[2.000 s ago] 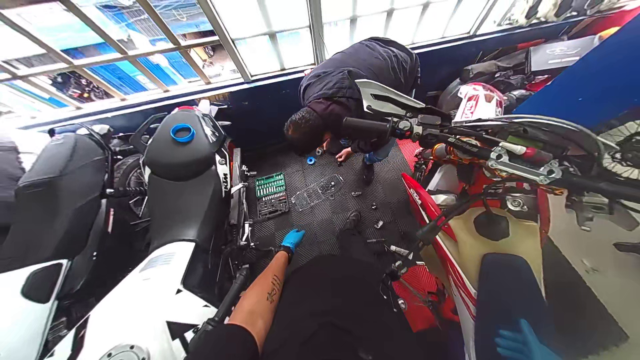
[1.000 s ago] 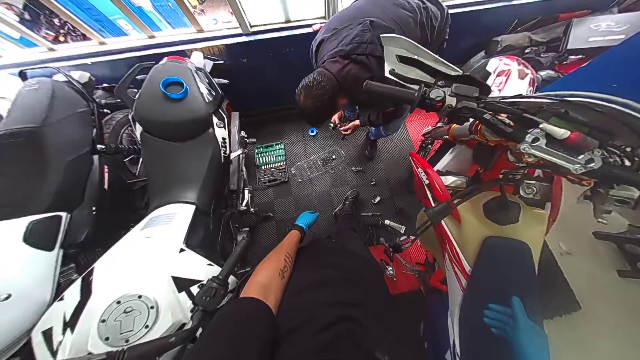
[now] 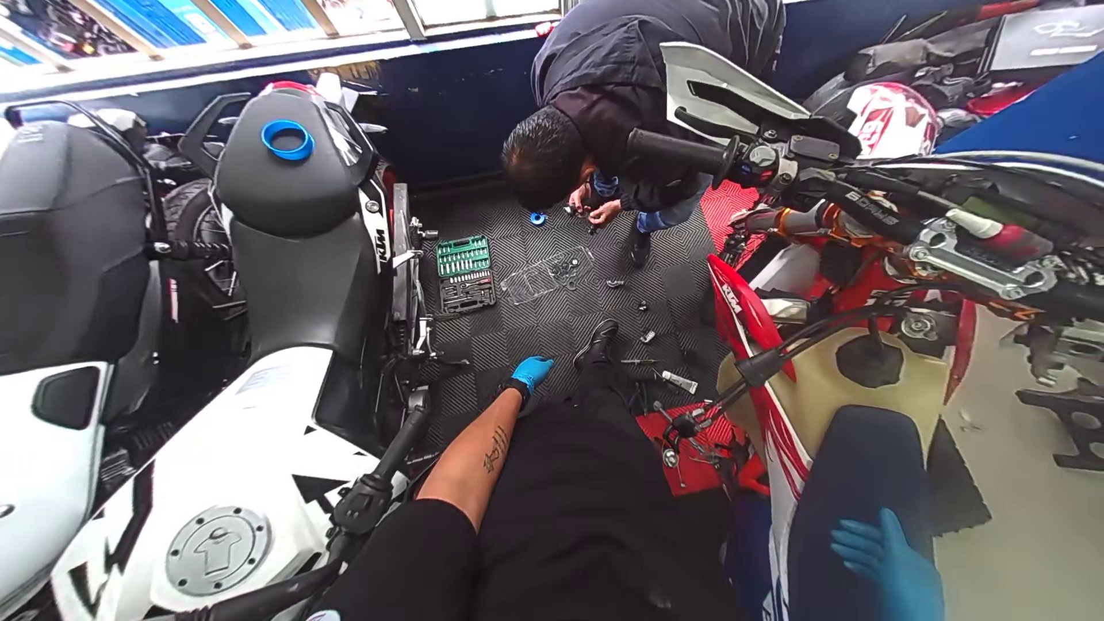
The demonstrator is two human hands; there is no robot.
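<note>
My left hand [image 3: 532,372], in a blue glove, hangs above the black patterned floor mat, its fingers close together, with no object visible in it. Over the dark seat [image 3: 849,492] of the red and white dirt bike lies my right hand [image 3: 888,556], gloved in blue, fingers extended and holding nothing; whether it touches the seat is unclear. Beyond my left hand, an open green and black socket set [image 3: 466,272] and a clear plastic tray [image 3: 545,274] with small dark parts rest on the mat. A white tube [image 3: 680,382] lies near my shoe [image 3: 597,343].
A person [image 3: 638,95] bends over small parts near a blue ring [image 3: 537,218]. At left stands a white and black motorcycle [image 3: 297,285] with a blue roll [image 3: 287,141] on its seat. The dirt bike's handlebar [image 3: 681,151] juts out at right. Beside it is a red mat [image 3: 690,453].
The view has shifted closer to the bending person. My right hand now reaches over the dirt bike's seat from a lower right position, fingers pointing left.
</note>
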